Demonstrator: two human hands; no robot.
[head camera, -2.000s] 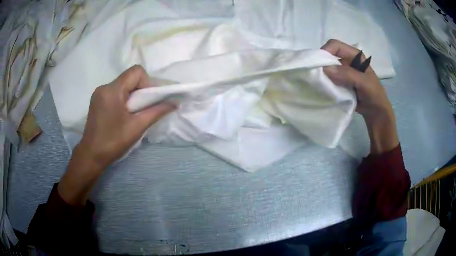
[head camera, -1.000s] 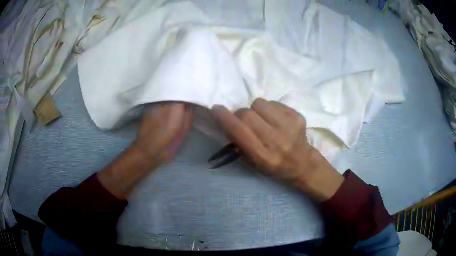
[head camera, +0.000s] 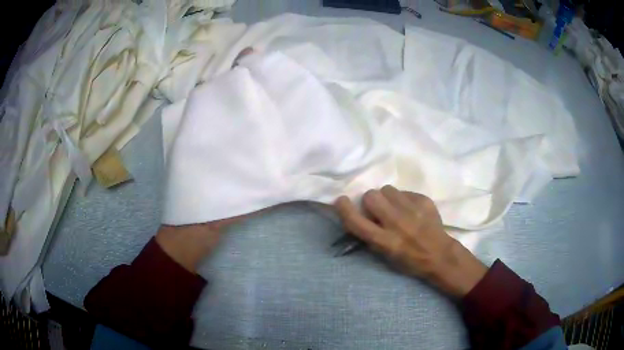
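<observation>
The off-white garment lies spread and partly bunched across the table. My left hand reaches under its left part; the wrist shows at the near edge and what looks like a fingertip at the far edge. The rest is hidden, so its grip cannot be told. My right hand holds the near edge between thumb and fingers. The dark-bladed thread snips stick out from under this hand, pointing left.
A pile of cream garments lies at left, with a tan tag at its edge. Another cloth pile is far right. A black phone, an orange-yellow item and a blue item are at the far side. A yellow wire rack is at lower right.
The stretched edge was let down and the garment opened over my left hand, which moved further under it. My right hand came inward to the near edge. More of the table's far side shows.
</observation>
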